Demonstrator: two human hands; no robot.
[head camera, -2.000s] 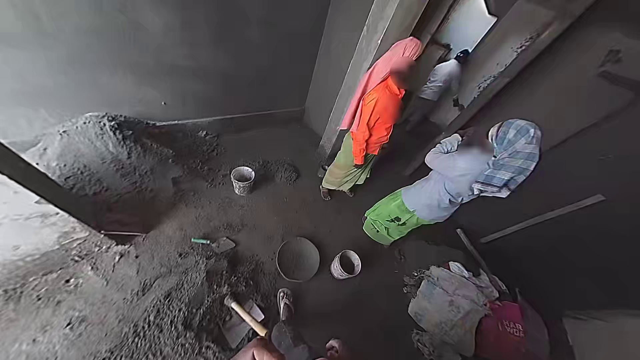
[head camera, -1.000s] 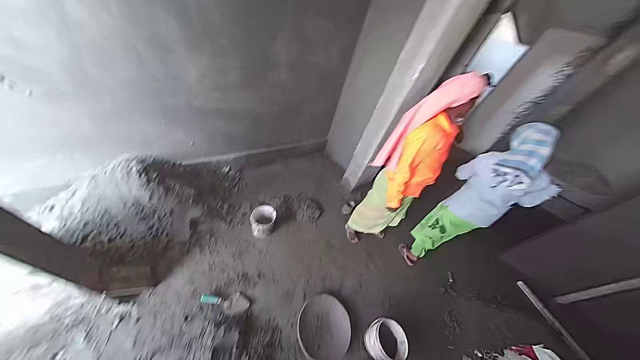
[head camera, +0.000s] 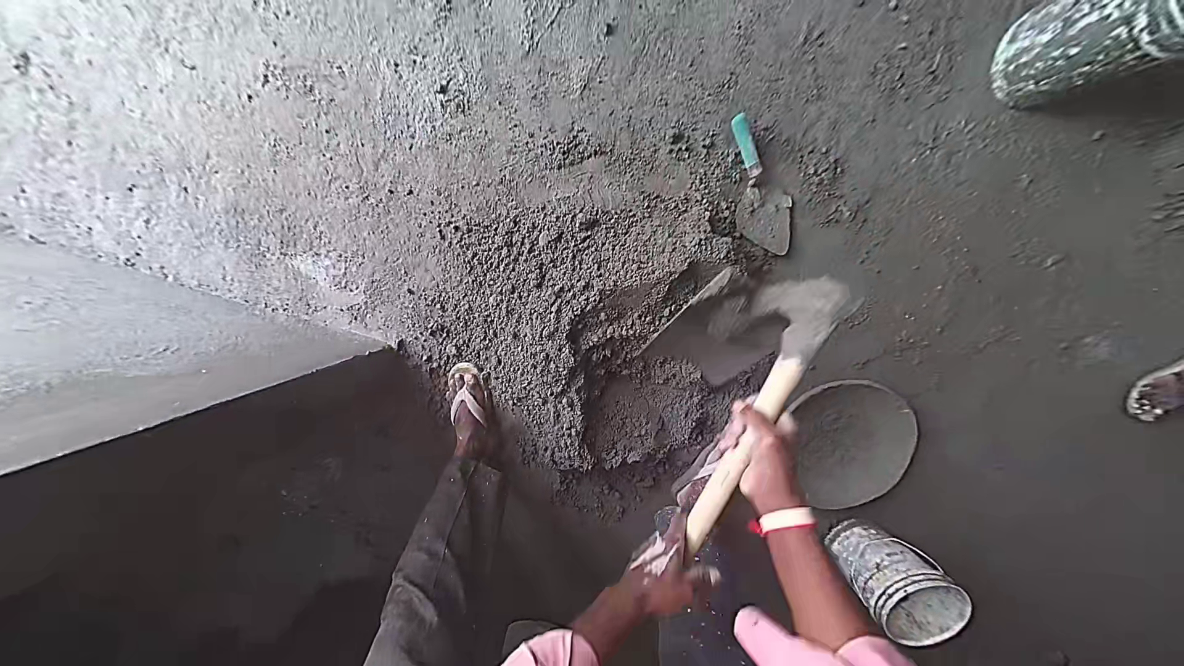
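My right hand (head camera: 770, 455), with a pale and red band at the wrist, grips the upper part of the wooden handle of a hoe (head camera: 740, 453). Lower on the handle, near its end, my left hand (head camera: 661, 578) is wrapped around it. The hoe's blurred metal head is over the right side of a heap of damp mortar or sand (head camera: 527, 296). A trowel (head camera: 766, 217) with a green handle lies on the floor beyond the hoe head. To the right of my right hand lies a round shallow pan (head camera: 856, 444).
A mortar-stained bucket (head camera: 902, 583) lies tilted at lower right. Another stained container (head camera: 1082, 51) is at the upper right. At the right edge a foot (head camera: 1156, 390) shows. A raised slab edge (head camera: 194, 407) is at left, near my sandalled foot (head camera: 469, 407).
The view has swung down to the heap and my feet. Both my hands now show on the hoe handle; one second ago neither was in view.
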